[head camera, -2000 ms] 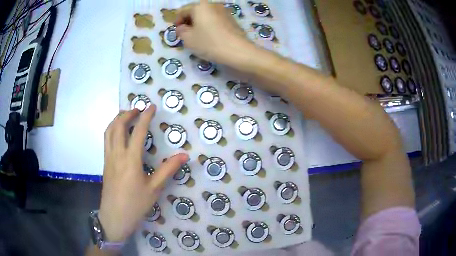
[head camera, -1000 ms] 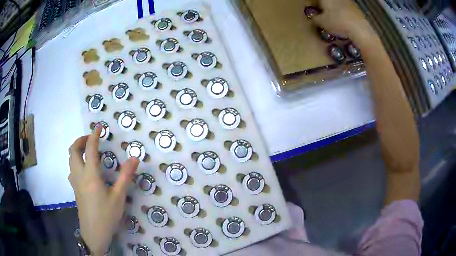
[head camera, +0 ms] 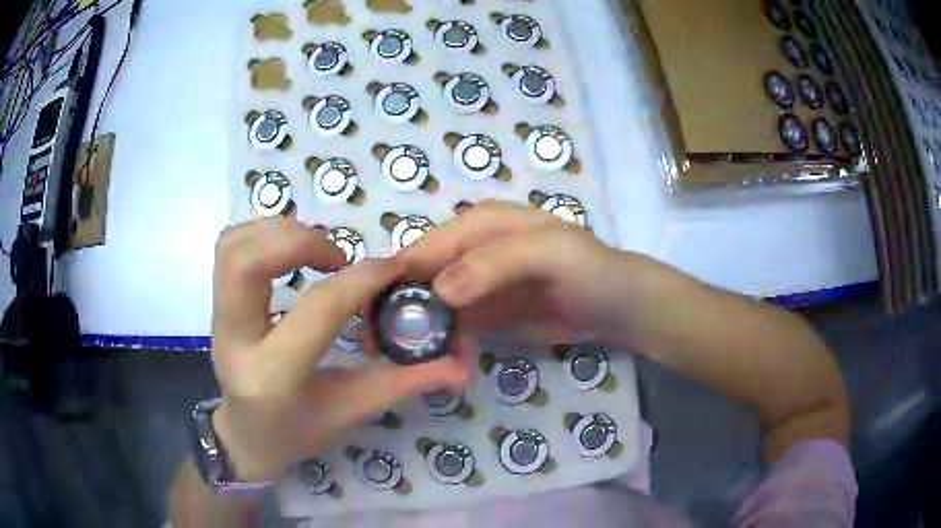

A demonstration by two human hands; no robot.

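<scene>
A round speaker driver unit (head camera: 414,324), dark and shiny with a domed centre facing up, is held above the foam tray. My left hand (head camera: 310,330) has it between thumb and fingers. My right hand (head camera: 526,263) touches its upper right edge with the fingertips. The white foam tray (head camera: 609,454) lies below, with rows of pale-ringed units, grey centres up. Some tan-brown pockets at its far left are empty. Both hands hide part of the middle rows.
A clear blister tray (head camera: 769,170) with dark-faced units on a tan sheet lies at right. Stacked trays (head camera: 908,206) stand beyond it. A handheld meter (head camera: 46,155), wires and a small tan board (head camera: 93,196) are at left.
My right hand has come from the clear tray to my left hand. My left hand has lifted off the foam tray's units and now holds a dark-faced unit. The view has shifted.
</scene>
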